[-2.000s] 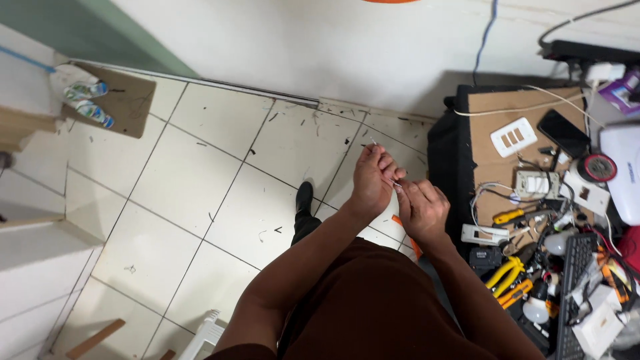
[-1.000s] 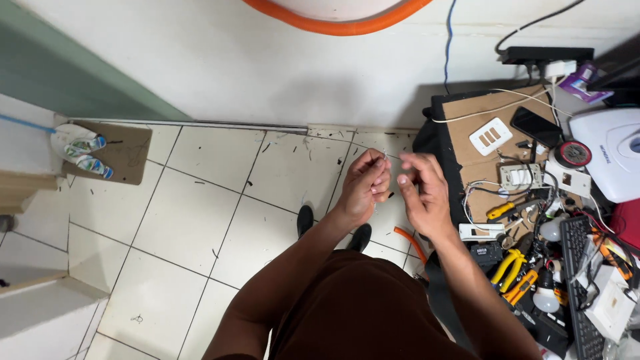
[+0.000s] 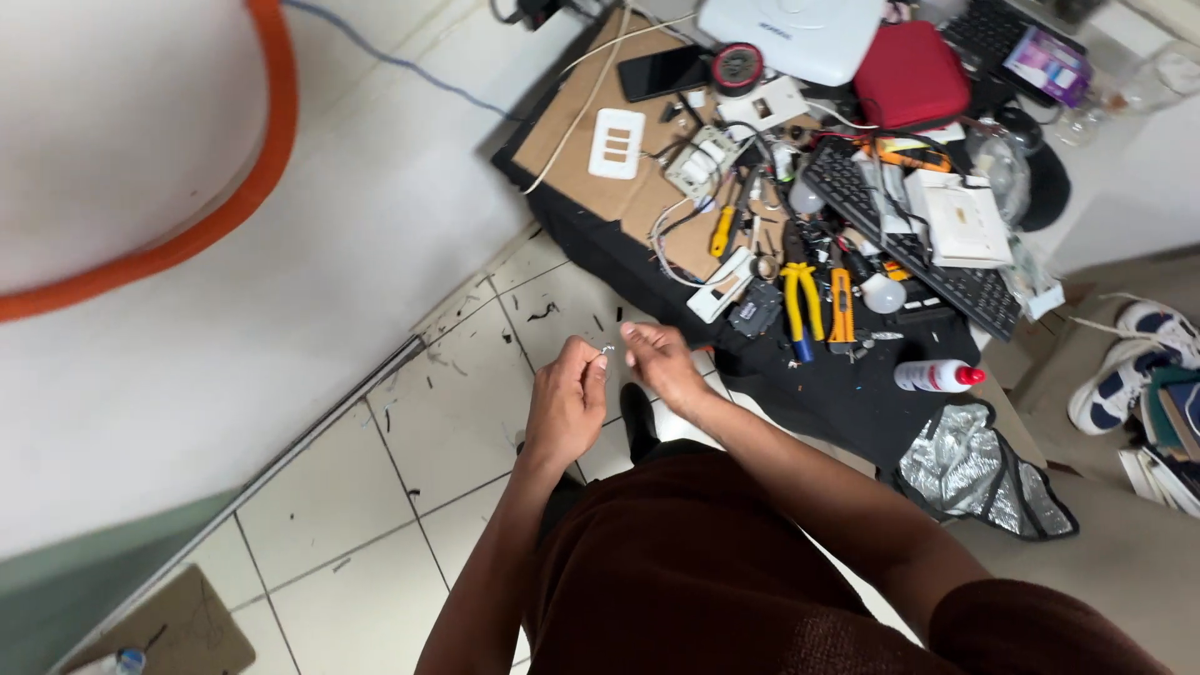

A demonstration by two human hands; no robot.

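Note:
Between finger and thumb, my left hand [image 3: 568,398] pinches a tiny whitish piece [image 3: 607,349] that is too small to identify. My right hand [image 3: 664,364] is just to its right, fingers partly curled; whether it holds anything is not clear. Both hands are in front of my body, over the tiled floor and left of the cluttered table. On the table are a white three-slot wall plate [image 3: 617,143], a socket-and-switch module [image 3: 701,161] with wires, yellow-handled pliers [image 3: 802,302], an orange utility knife [image 3: 841,305] and a yellow-handled screwdriver [image 3: 723,231].
The black-covered table [image 3: 844,403] also bears a black phone [image 3: 663,73], a black keyboard [image 3: 914,239], a red case [image 3: 911,75], light bulbs and a red-capped bottle [image 3: 938,376]. Dark scraps lie on the floor tiles [image 3: 450,403]. A wall with a curved orange edge [image 3: 272,122] is at left.
The view has swung right, bringing more of the table in. My hands, seen a little apart one second ago, remain near each other with the fingertips raised.

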